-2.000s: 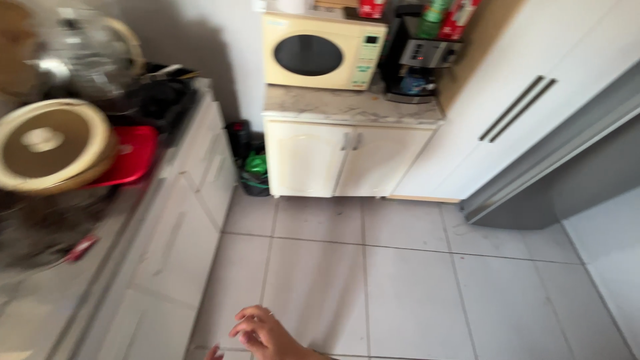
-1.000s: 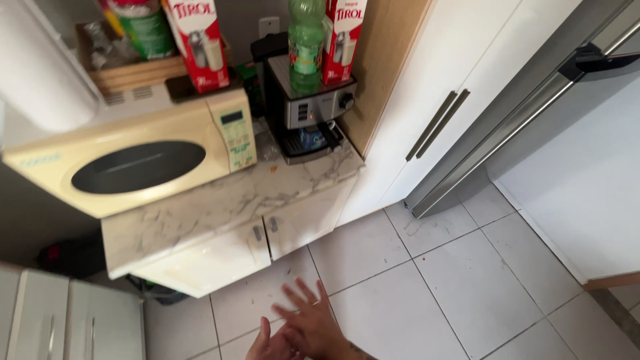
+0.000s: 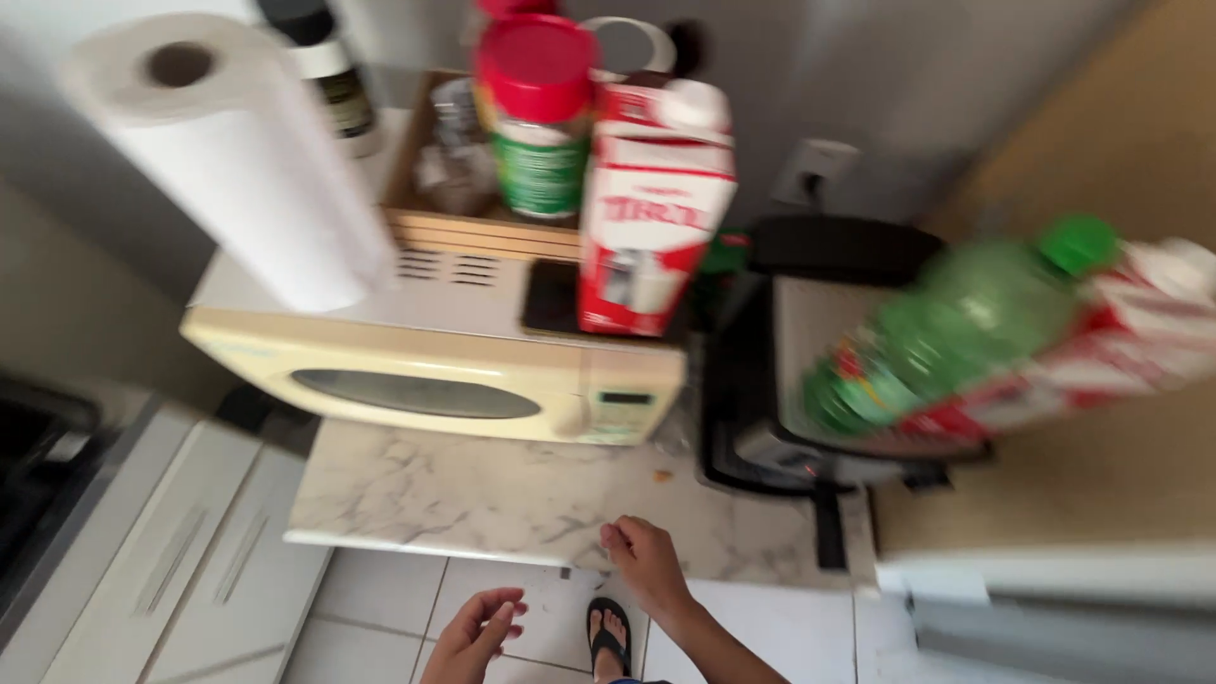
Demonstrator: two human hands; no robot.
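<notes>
My left hand (image 3: 475,632) is low in view over the floor tiles, fingers apart and holding nothing. My right hand (image 3: 646,562) is at the front edge of the marble-patterned countertop (image 3: 446,489), its fingers curled, with no object visible in it. Behind them stands a cream microwave (image 3: 427,380). On top of it are a paper towel roll (image 3: 237,171), a red and white milk carton (image 3: 655,209) on a dark flat object, and a wooden tray (image 3: 484,233) holding a jar with a red lid (image 3: 540,123).
To the right, an espresso machine (image 3: 760,418) carries a green plastic bottle (image 3: 959,328) and a second carton (image 3: 1092,351). A dark pepper-like bottle (image 3: 332,90) stands behind the roll. White cabinet fronts (image 3: 204,541) are at the left. A foot in a flip-flop (image 3: 608,636) is on the floor.
The view has moved close to the microwave counter. My hands, close together a second ago, are now apart, and my right hand's spread fingers have curled.
</notes>
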